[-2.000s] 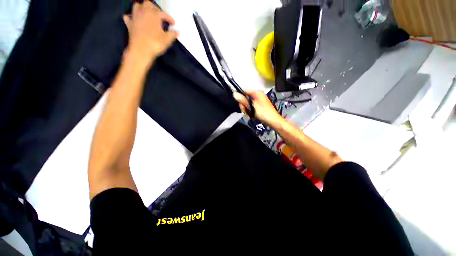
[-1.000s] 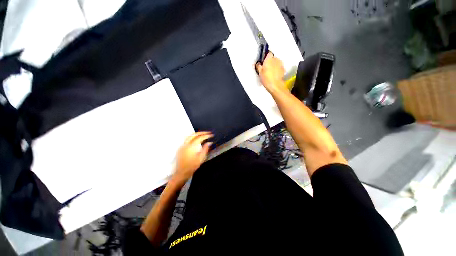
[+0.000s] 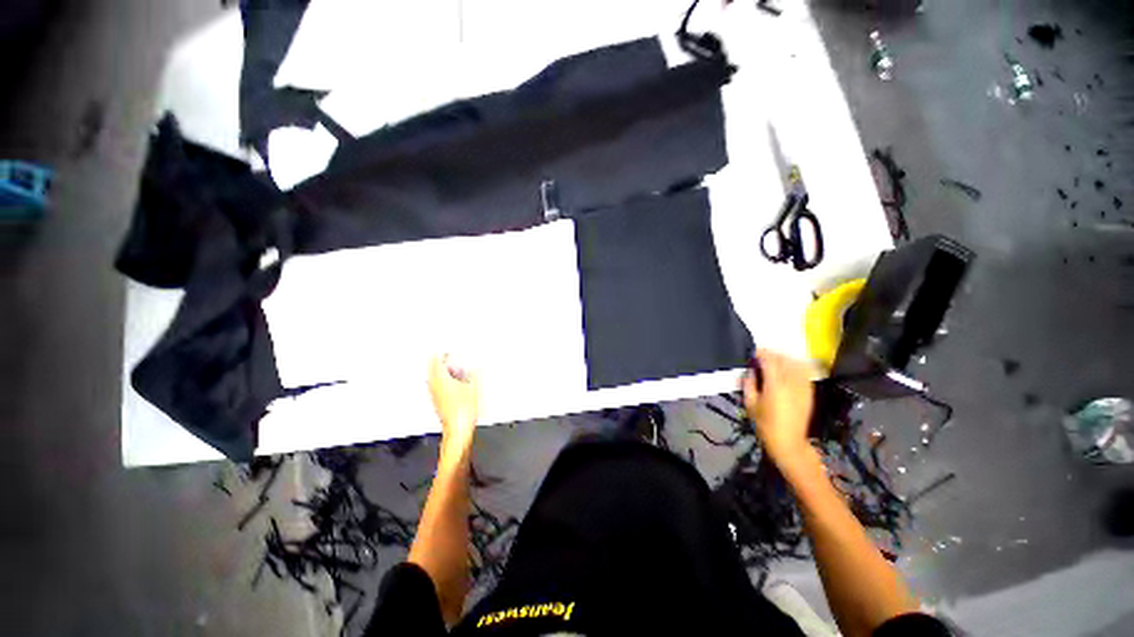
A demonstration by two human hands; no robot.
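Observation:
A black garment [image 3: 497, 156] lies spread over the white table, with a square dark panel [image 3: 653, 292] at its right end. A large white paper pattern [image 3: 373, 305] lies on or beside it. A small tab [image 3: 548, 199] shows on the dark cloth. My left hand [image 3: 454, 396] is at the pattern's near edge, fingers curled; its grip is unclear. My right hand [image 3: 781, 398] is at the dark panel's near right corner, fingertips touching it; whether they pinch it is unclear. The shears [image 3: 793, 230] lie on the table right of the panel, out of my hands.
A black boxy object [image 3: 898, 311] and a yellow disc [image 3: 831, 324] stand at the table's near right corner. The white table edge [image 3: 348, 436] runs in front of me. Black trimmings [image 3: 361, 516] litter the grey floor. A blue object [image 3: 23, 187] is at far left.
My right hand has let go of the shears and come down to the panel's near corner. My left hand has moved off the dark panel to the pattern. The view now shows more of the table.

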